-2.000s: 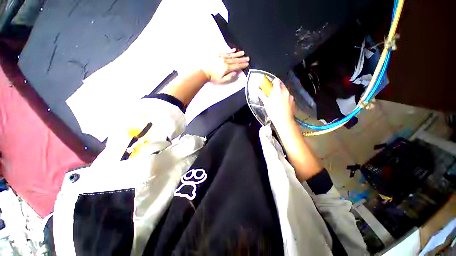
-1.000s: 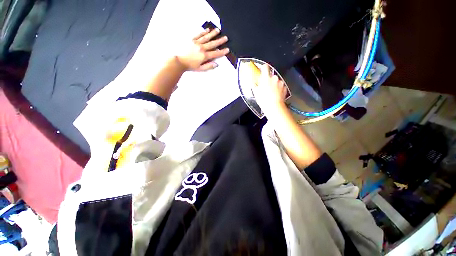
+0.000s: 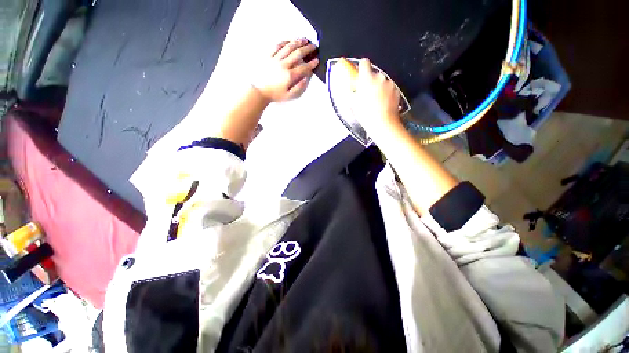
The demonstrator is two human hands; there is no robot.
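Note:
A long pale garment panel (image 3: 303, 131), overexposed, lies on the black-covered pressing table (image 3: 145, 62). My left hand (image 3: 286, 71) is on the panel's upper part, its fingers bent over a small dark piece at the panel's right edge; whether they grip it cannot be told. My right hand (image 3: 376, 96) is shut on the orange handle of the steam iron (image 3: 343, 114). The iron's pointed silvery plate rests at the panel's right edge, partly on the black cover. The underside of the iron is hidden.
Blue and yellow hoses (image 3: 476, 117) loop from the iron up to the right. A blue crate (image 3: 557, 89) with scraps stands on the tiled floor beyond them. A red-covered table (image 3: 76, 207) is at the left. A dark basket (image 3: 593, 214) is at the right.
My left hand moved up the panel, then its fingers bent in at the dark piece. My right hand and the iron moved up along the panel's edge. The view has shifted slightly.

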